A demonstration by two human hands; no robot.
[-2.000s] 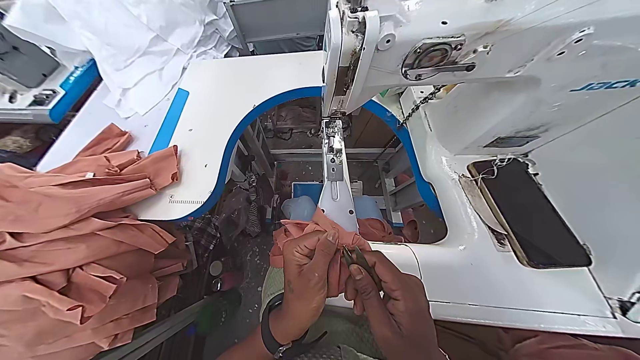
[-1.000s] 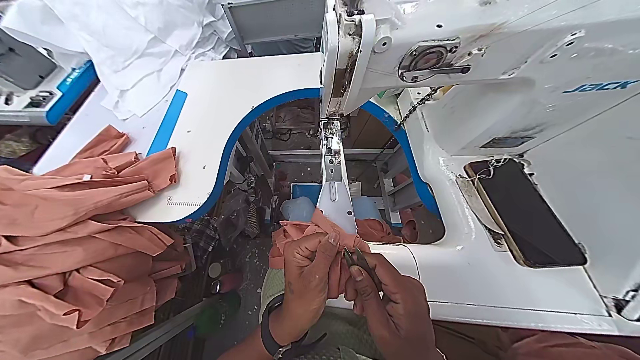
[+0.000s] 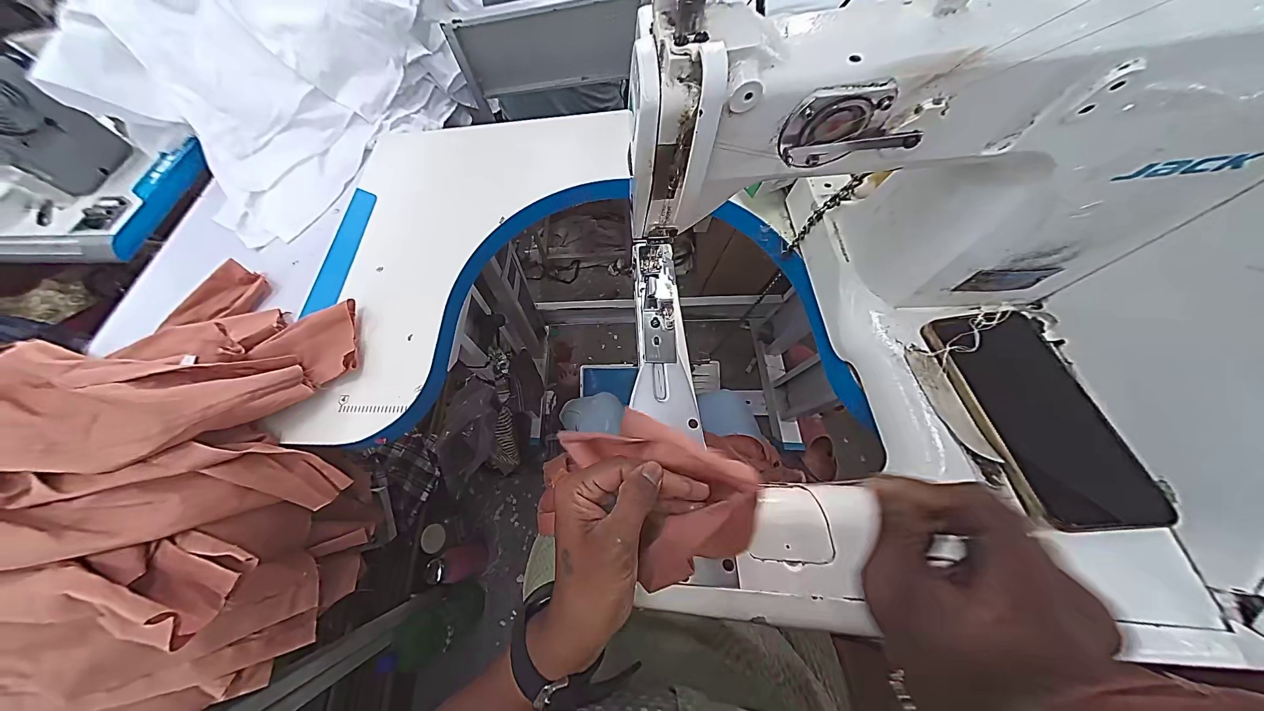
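Observation:
My left hand, with a dark watch strap at the wrist, pinches a piece of salmon-coloured fabric just in front of the narrow arm of a white Jack sewing machine. Blurred by motion, my right hand is curled over the machine's white bed, to the right of the fabric and near the phone. A thin line, perhaps thread, runs from the fabric towards it. What the right hand holds cannot be made out. The presser foot stands beyond the fabric.
Salmon fabric pieces are heaped on the left, overlapping the white table extension. White cloth lies behind them. A smartphone rests on the machine bed at right. The blue-edged cutout surrounds the machine arm.
My right hand has moved right, away from the fabric and my left hand. Earlier it held small metal thread snips at the fabric. My left hand still holds the fabric.

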